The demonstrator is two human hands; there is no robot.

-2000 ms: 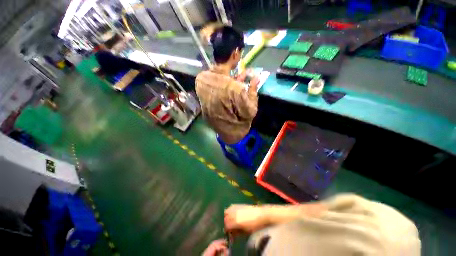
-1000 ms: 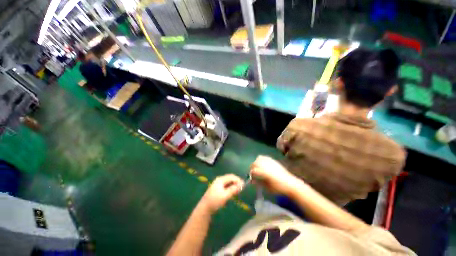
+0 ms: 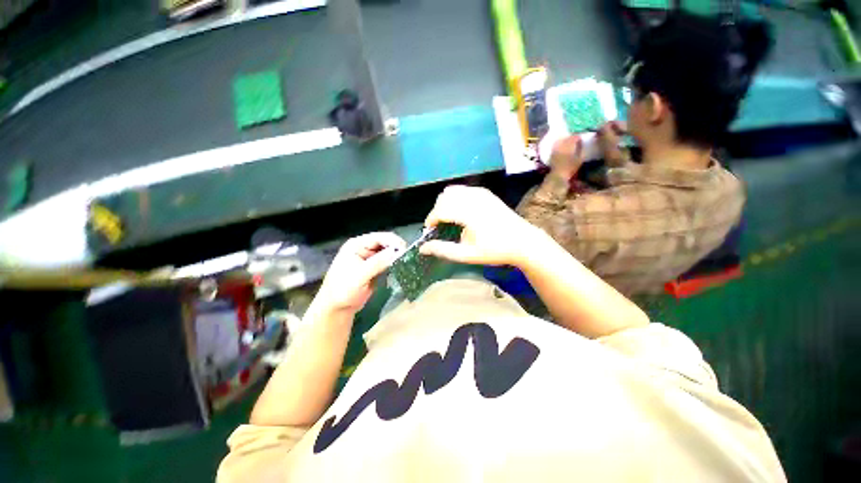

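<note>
A small green circuit board is held tilted in front of my shirt, its upper edge showing as a thin pale line. My left hand pinches its left end with the fingertips. My right hand grips its right end between thumb and fingers, with a dark part showing under the fingers. The image is blurred, so details on the board cannot be told.
A person in a brown checked shirt sits at the right, hands at a green board on white sheets. The conveyor line runs behind, carrying another green board. A metal post stands there. A dark-topped cart is at lower left.
The view has swung closer to the line. My hands and shirt show larger, and the green board between my hands is now visible. The seated person has shifted slightly up in view.
</note>
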